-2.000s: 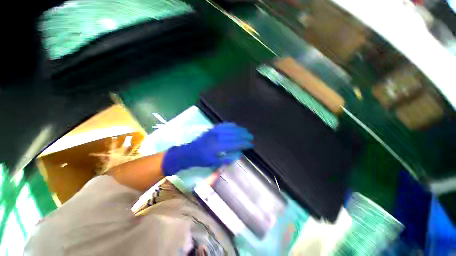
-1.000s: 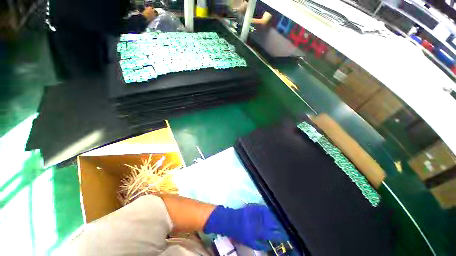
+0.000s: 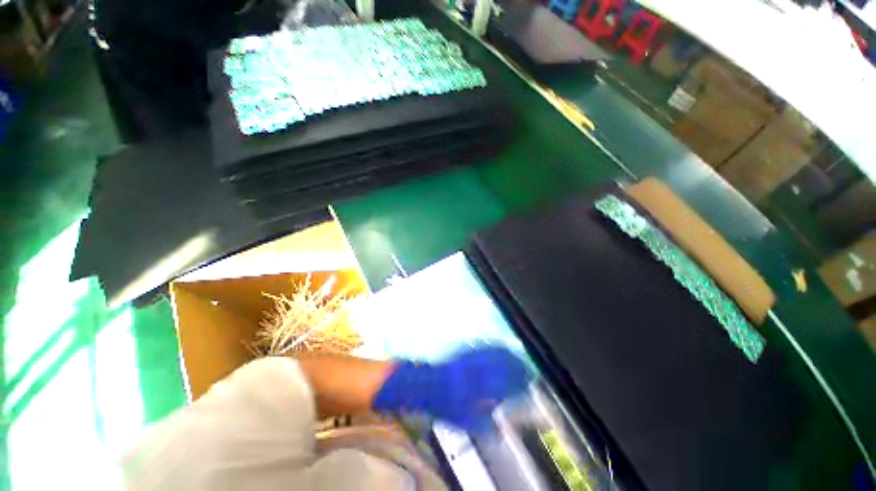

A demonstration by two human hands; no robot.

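My left hand (image 3: 459, 384), in a blue glove, is blurred over the pale blue mat (image 3: 432, 312), at the far end of a grey-silver metal block (image 3: 519, 446). Its fingers point right and down; whether they hold anything cannot be told. A PCB strip with yellow blocks (image 3: 565, 462) lies along the right side of the metal block, cut off by the lower edge. A white piece (image 3: 465, 460) is left of the block. My right hand is not in view.
An open carton (image 3: 216, 331) with pale waste strips stands left. Black sheets (image 3: 615, 316) at right bear one green board row (image 3: 677, 273) beside a cardboard strip (image 3: 706, 249). Another black stack (image 3: 336, 149) behind bears several board rows (image 3: 355, 72).
The view has shifted, showing more of the metal block. My left hand has moved slightly up and left from the mat's lower edge. The yellow-block strip now shows more clearly.
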